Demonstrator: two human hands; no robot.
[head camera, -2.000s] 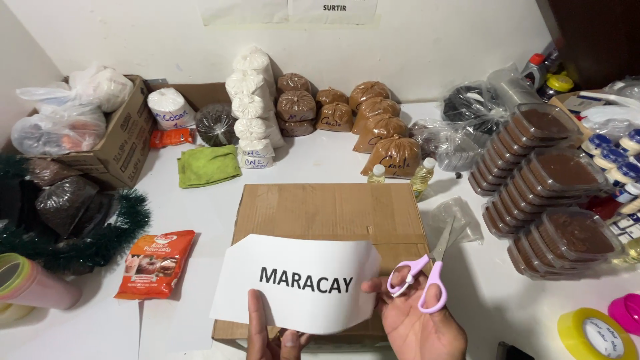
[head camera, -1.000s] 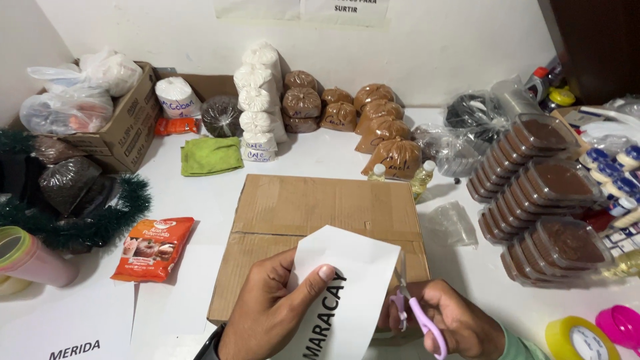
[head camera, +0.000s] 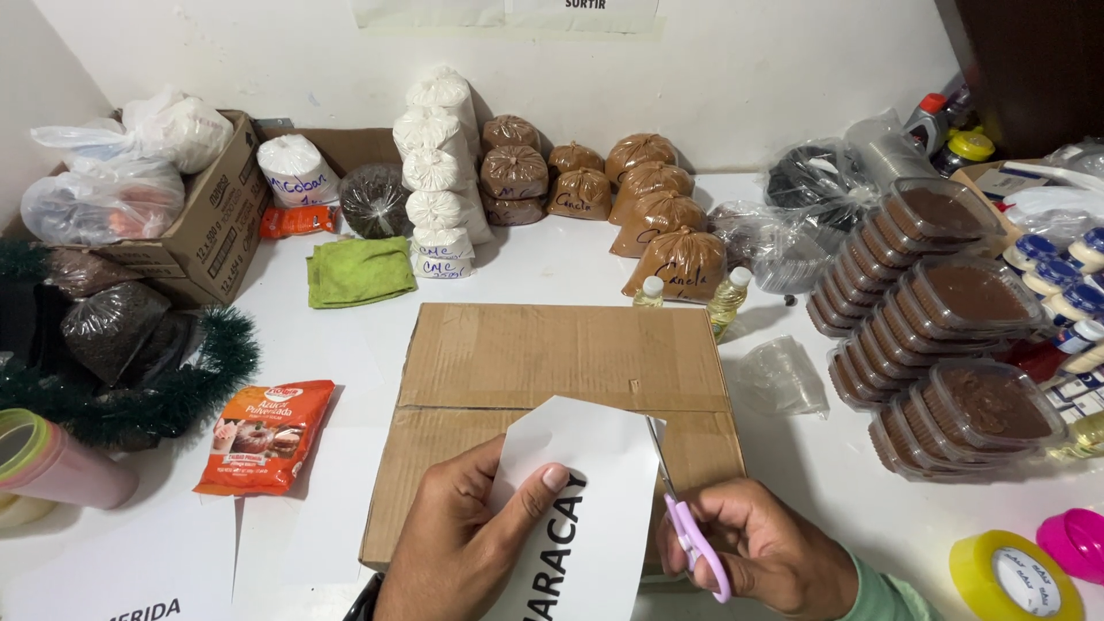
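My left hand (head camera: 474, 526) grips a sheet of white paper (head camera: 595, 448) printed with large black letters, thumb on its face. The sheet stands turned on its side above a closed cardboard box (head camera: 561, 354). My right hand (head camera: 759, 543) holds purple-handled scissors (head camera: 686, 517), whose blades lie along the sheet's right edge, near its top right corner. Part of the blades is hidden by the paper. The lower end of the sheet runs out of view.
Stacked tubs of brown filling (head camera: 966, 293) stand at right, with a tape roll (head camera: 1013, 573) below. Two small oil bottles (head camera: 727, 302) stand behind the box. At left lie an orange packet (head camera: 267, 435), a green cloth (head camera: 360, 272) and another printed sheet (head camera: 129, 561).
The sheet, earlier lying lengthwise across my hands, has been turned on its side. The scissors, earlier resting in my right hand with blades pointing up, have come to the sheet's edge.
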